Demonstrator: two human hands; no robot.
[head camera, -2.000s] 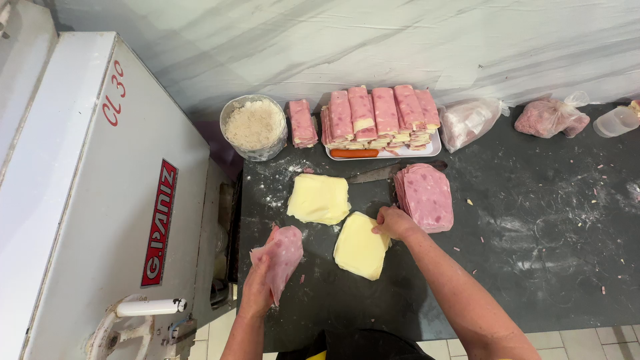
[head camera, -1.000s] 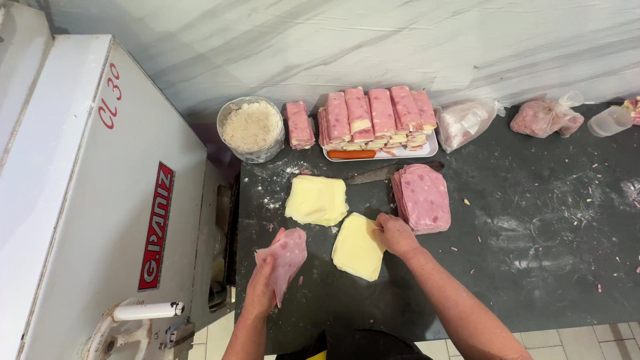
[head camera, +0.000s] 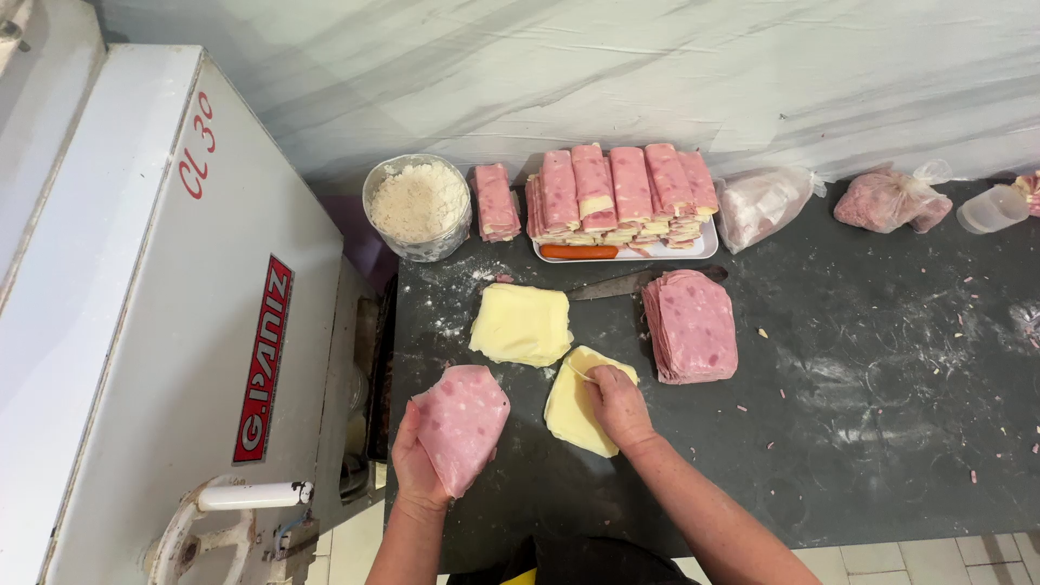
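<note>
Slices of pink ham-like deli meat lie across my left hand, which holds them above the near left part of the dark table. My right hand pinches the top edge of a cheese slice on the nearer cheese stack, and that edge is lifted a little. Behind it to the left is a second stack of yellow cheese slices. A tall stack of the deli meat slices stands to the right. The blade of a knife lies flat behind the stacks, its handle partly behind the meat.
Along the marbled wall stand a metal container of flour-like white powder, a few meat pieces, a white tray piled with meat-and-cheese portions, tied plastic bags and a translucent cup. A large white machine borders the left side.
The meat in my left hand lies flatter and more spread out. My right hand has moved from the cheese stack's right edge onto its top, and an edge is now lifted.
</note>
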